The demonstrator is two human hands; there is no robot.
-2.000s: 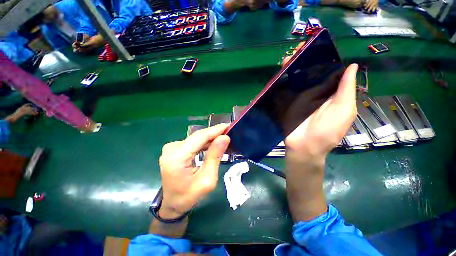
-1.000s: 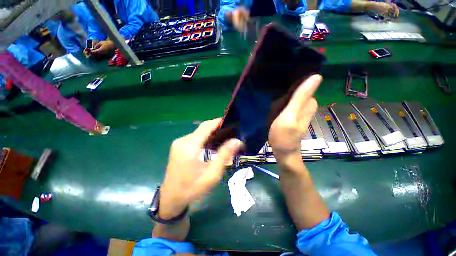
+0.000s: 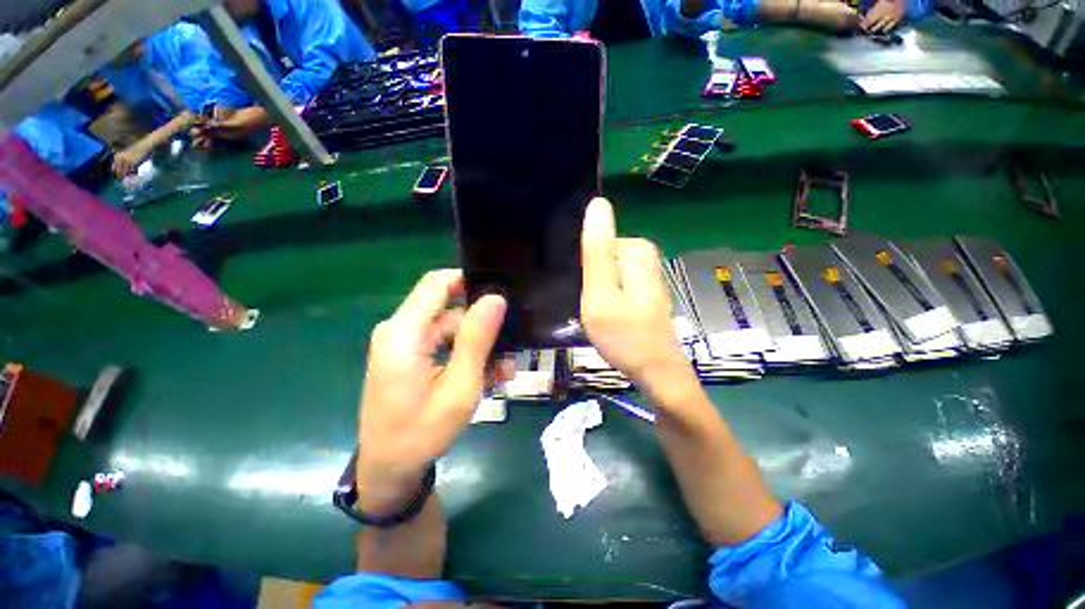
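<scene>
A framed screen assembly (image 3: pixel 527 179) with a glossy black face and a thin reddish rim stands upright before me, its face towards me. My left hand (image 3: pixel 426 369) grips its lower left corner with the thumb on the face. My right hand (image 3: pixel 631 297) is at its lower right edge, thumb along the side; the fingers behind it are hidden. Stacks of LCD modules (image 3: pixel 821 312) with silver backs and orange-tabbed cables lie in a row behind and right of my hands.
White crumpled paper (image 3: pixel 572 459) lies in front of the stacks. Empty red phone frames (image 3: pixel 821 201) lie beyond them. A pink rod (image 3: pixel 107 232) slants in at left. A black tray (image 3: pixel 375 101) lies across the bench, near other workers' hands. An orange-brown box (image 3: pixel 36 416) is far left.
The screen assembly has turned from slanted to upright and moved left, still between both hands. A strip of small white-centred units now shows on the far bench, and the far black tray is partly covered.
</scene>
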